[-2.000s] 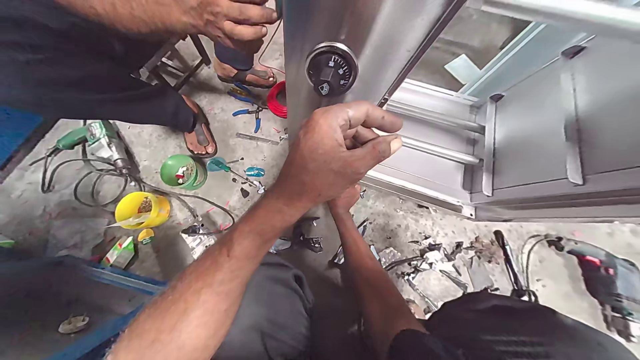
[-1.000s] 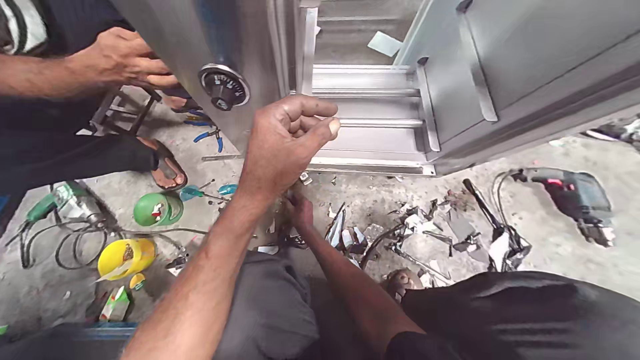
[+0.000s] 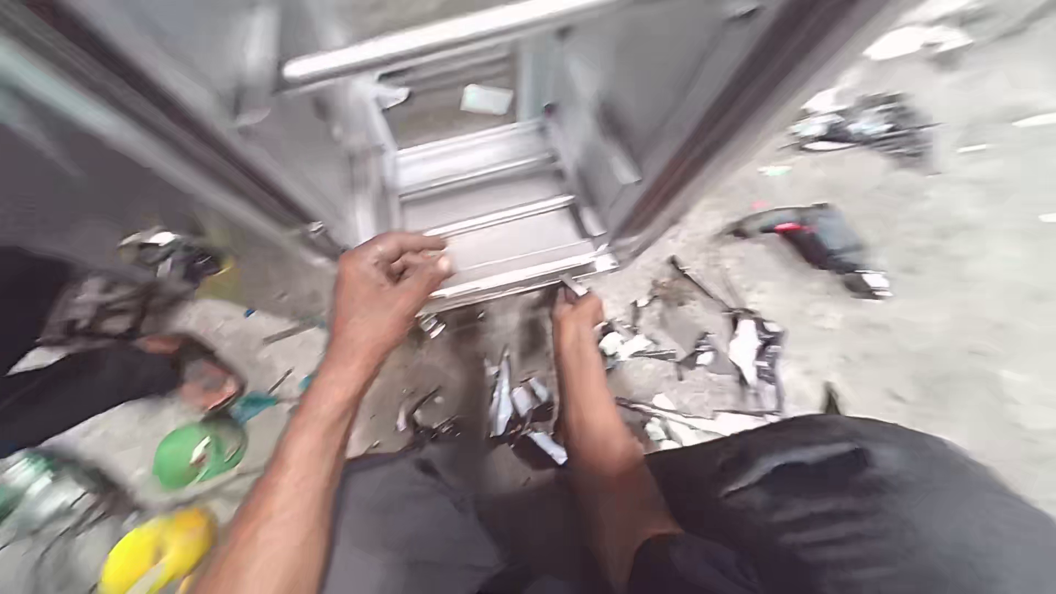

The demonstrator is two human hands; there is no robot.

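Note:
My left hand [image 3: 388,285] is raised at the left front corner of a grey metal cabinet frame [image 3: 516,276], its fingers half curled and a gap between index finger and thumb; nothing shows between them. Lower and to the right, my right hand [image 3: 577,312] is closed around a small metal piece [image 3: 572,286], whose tip points up at the frame's bottom front edge. Whether it touches the edge is not clear. Metal crossbars span the inside of the frame. The view is blurred.
A power drill [image 3: 813,239] lies on the floor at right. Metal scraps [image 3: 528,404] lie below the frame. At left are a green bucket [image 3: 186,454], a yellow bucket [image 3: 157,549] and another person's sandaled foot [image 3: 206,375].
The view has swung sharply, and the cabinet's round dial is out of sight. My right hand has come up to the frame's bottom edge, and the metal piece in it now shows.

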